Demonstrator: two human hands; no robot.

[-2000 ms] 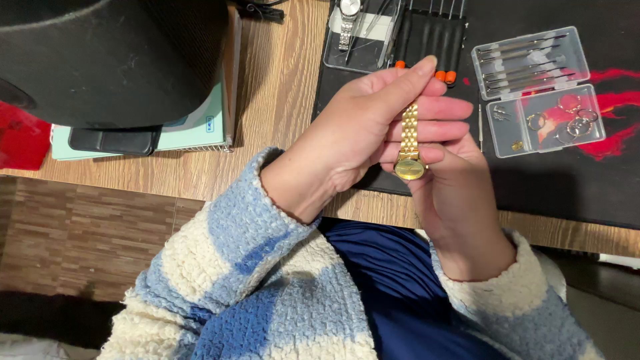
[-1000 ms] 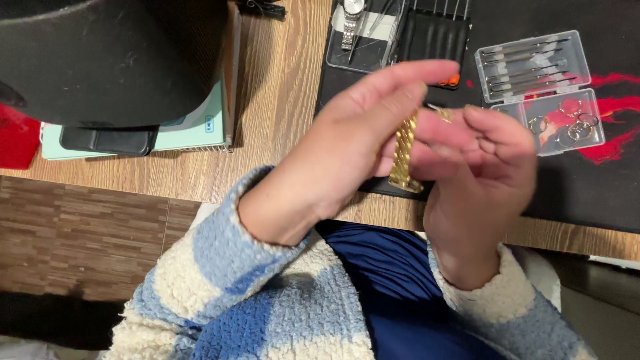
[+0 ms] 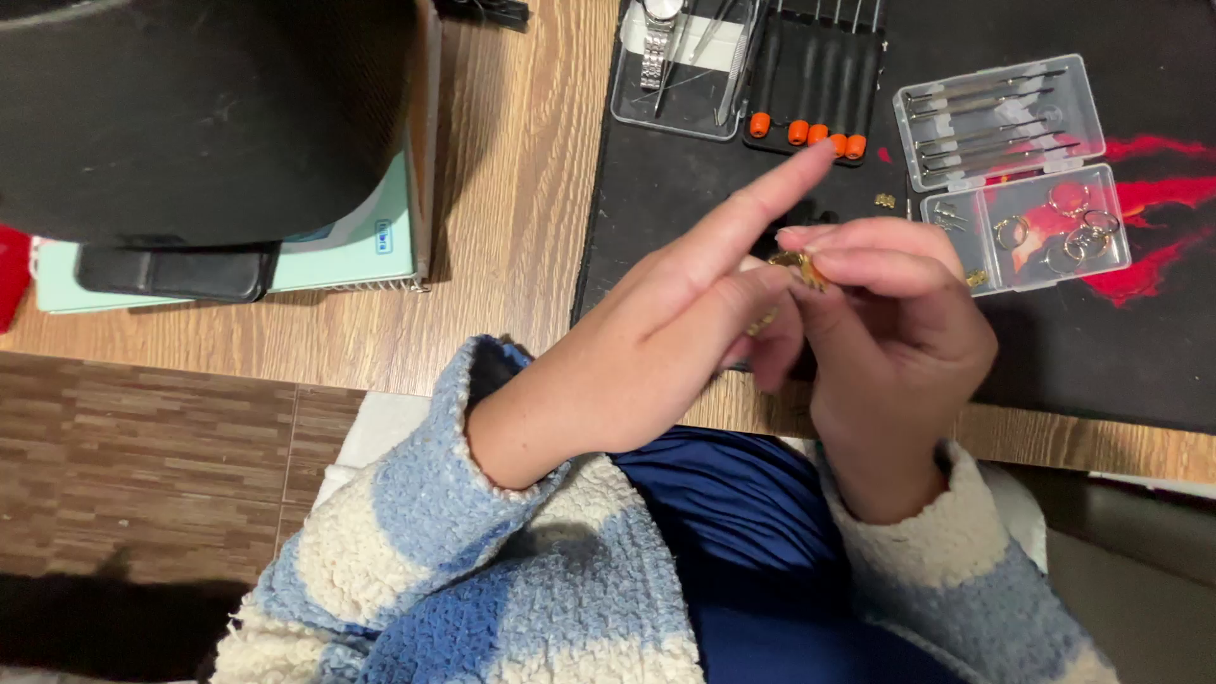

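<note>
A gold-coloured metal wristwatch (image 3: 803, 270) is between my two hands, just above the near edge of the black mat. The thumb and fingers of my left hand (image 3: 665, 323) hold part of its link bracelet, with the index finger stretched out. My right hand (image 3: 883, 323) pinches the gold piece between thumb and fingertips. Fingers cover most of the watch, and its dial cannot be made out. A small gold bracelet link piece (image 3: 884, 200) lies on the mat beyond my right hand.
A clear case (image 3: 698, 112) holds a silver wristwatch and tweezers. Beside it is a black holder (image 3: 807, 66) of orange-ended tools. An open plastic box (image 3: 1002, 180) contains precision screwdrivers, rings and small pins. At left, a dark rounded object (image 3: 199, 114) stands over a mint spiral notebook (image 3: 342, 271).
The gold watch, earlier laid across my fingers with its dial showing, is now bunched between both hands. My right fingers have closed on it, and my left index finger has stretched out.
</note>
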